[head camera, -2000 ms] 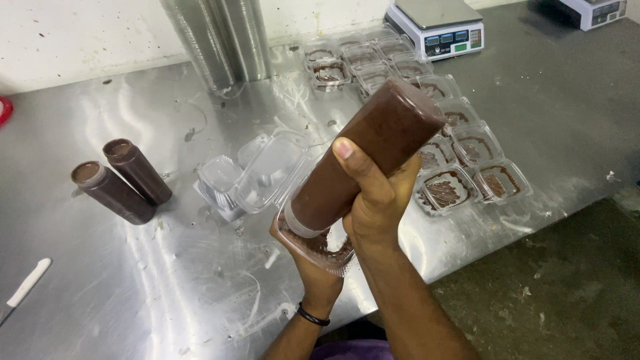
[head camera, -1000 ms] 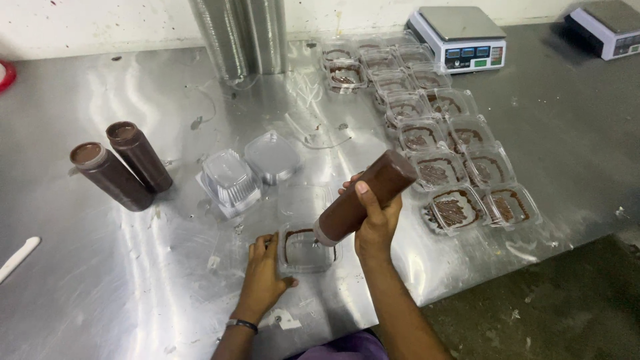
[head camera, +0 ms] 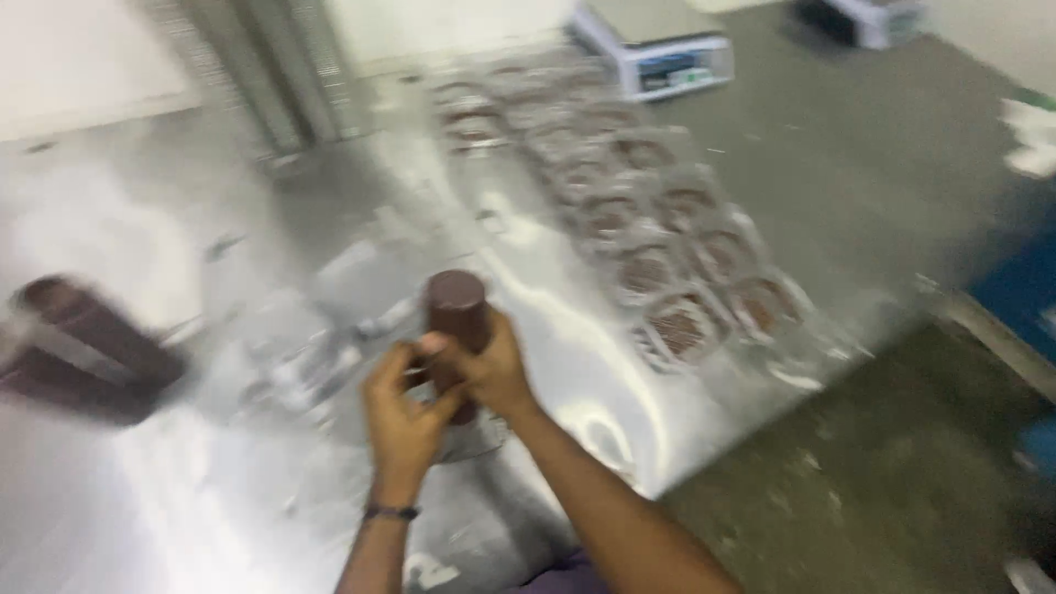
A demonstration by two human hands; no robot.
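Note:
My right hand (head camera: 493,371) is closed around a dark brown, chocolate-filled bottle (head camera: 456,309), held bottom up and slightly tilted near the middle of the view. My left hand (head camera: 406,408) is right beside the bottle, fingers curled at its left side; blur hides whether they grip the bottle or the container. Under the bottle lies a clear plastic container (head camera: 474,441), mostly hidden by my hands. Rows of clear containers (head camera: 676,326) with brown sauce inside stand to the right. Just left of my hands are blurred clear containers (head camera: 309,355).
Two more brown bottles (head camera: 91,355) stand at the left on the steel table (head camera: 206,528). Steel cylinders (head camera: 276,74) stand at the back. A scale (head camera: 660,49) is behind the filled containers, another (head camera: 874,21) farther right. The table edge drops to a dark floor (head camera: 874,495).
Two seconds ago my left hand held a container up at the bottle; one second ago it was low beside a container on the table. Now it is close to the bottle. The view has shifted and blurred.

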